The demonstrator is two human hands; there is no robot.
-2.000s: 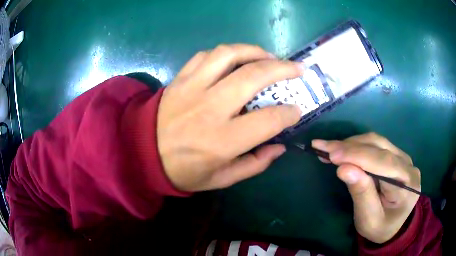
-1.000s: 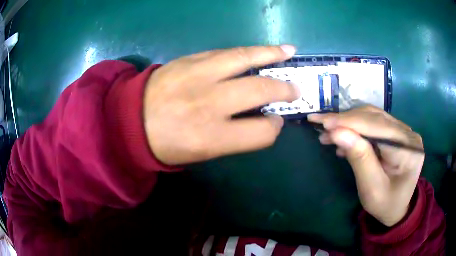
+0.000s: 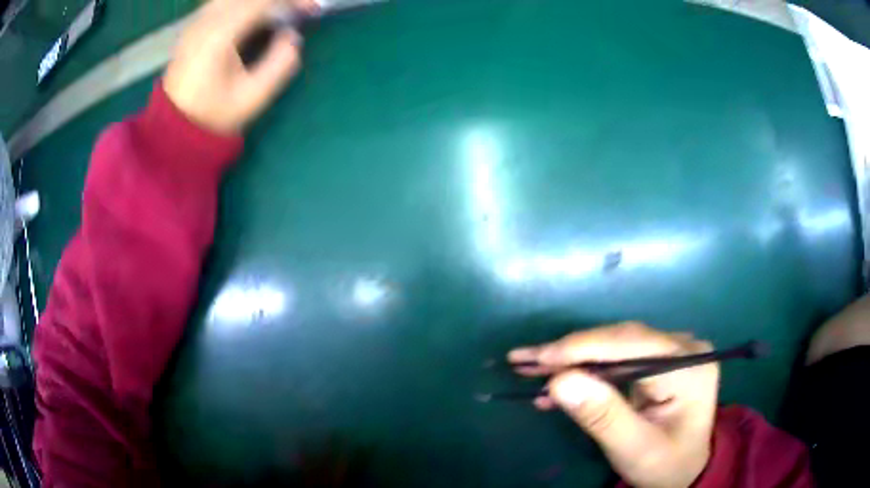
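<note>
My left hand (image 3: 229,67) is at the top left near the pale strip, blurred. A small dark and whitish thing shows at its fingertips by the top edge; it is mostly out of the picture, and I cannot tell if it is held. My right hand (image 3: 634,400) is at the lower right above the green bench surface (image 3: 382,191). It holds black tweezers (image 3: 658,365), with their two arms spread apart and the tips pointing left, touching nothing visible.
A pale strip (image 3: 91,95) curves along the far left edge of the green surface. Beyond it lies a dark bar-shaped piece with a white middle (image 3: 65,48). White papers (image 3: 839,67) are at the upper right. Part of a person's arm (image 3: 839,334) shows at the right edge.
The phone housing has left the bench middle. My left hand has moved from it to the far upper left. My right hand has moved down and left with the tweezers. The view has shifted.
</note>
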